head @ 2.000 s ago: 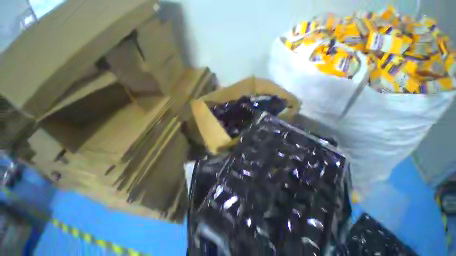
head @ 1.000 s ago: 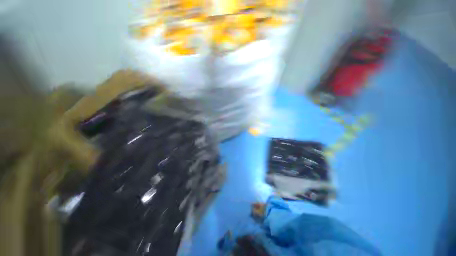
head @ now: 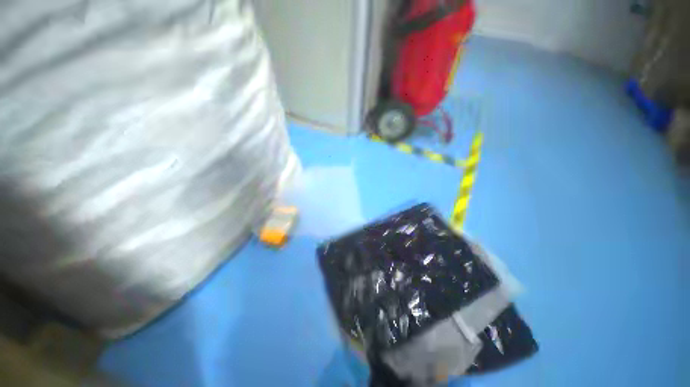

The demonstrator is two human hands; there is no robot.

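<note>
A black poly-wrapped bundle lies on the blue floor in front of me, at the lower middle. Its film is shiny, with a grey-white patch across its lower right part. Neither of my hands can be made out. Something dark and blurred touches the bundle's lower edge at the frame's bottom; I cannot tell what it is.
A large white woven sack fills the left. A small orange-white piece lies at its foot. A red wheeled fire extinguisher stands behind, beside a pale pillar and yellow-black floor tape. A blue object is at far right.
The view has swung right and down, away from the cartons and the large black stack. The small bundle now looks nearer and larger. The blue sleeve seen at the bottom earlier is no longer clear.
</note>
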